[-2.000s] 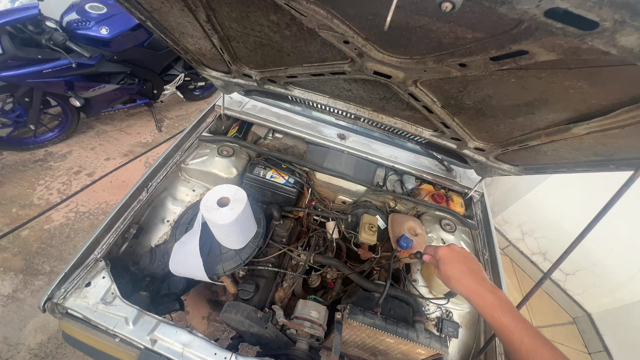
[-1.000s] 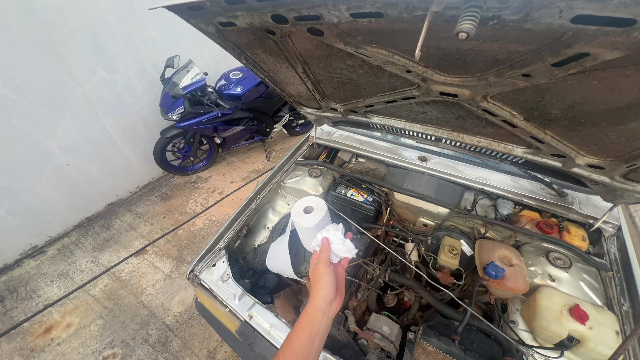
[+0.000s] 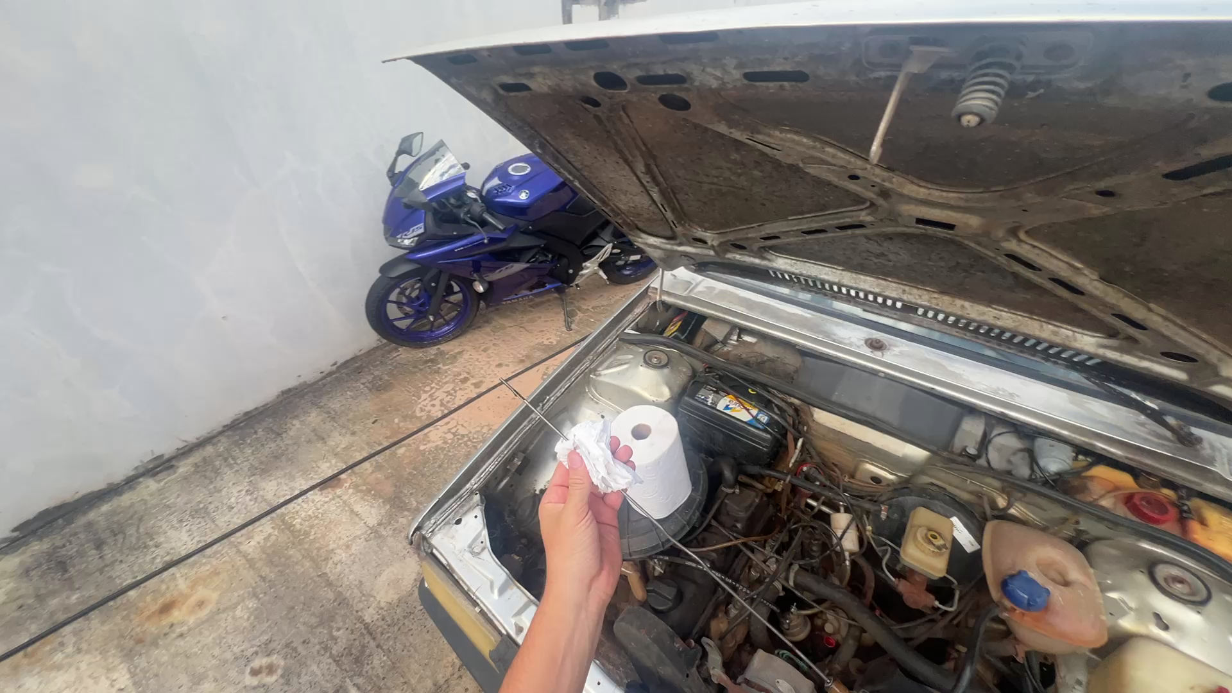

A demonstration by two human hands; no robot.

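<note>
My left hand [image 3: 582, 520] comes up from the bottom centre, its thumb and fingers closed on a crumpled piece of white paper [image 3: 599, 460]. A long thin metal rod, which looks like an oil dipstick [image 3: 717, 576], passes through the paper. One tip sticks out at the upper left; the other end runs down to the bottom edge over the engine [image 3: 751, 602]. Just behind the fingers, a white paper roll [image 3: 656, 467] stands upright on a round black cover [image 3: 654, 539]. My right hand is not in view.
The raised hood [image 3: 866, 192] spans the top right. A black battery [image 3: 731, 419] sits behind the roll. At right are a coolant tank [image 3: 1044, 577] with a blue cap and a brake fluid reservoir [image 3: 927, 541]. A blue motorcycle [image 3: 481, 241] stands by the wall [image 3: 173, 231].
Two seconds ago my right hand was by the coolant tank; it is out of view now. My left hand has come in with the paper, now around the rod. The view has swung left.
</note>
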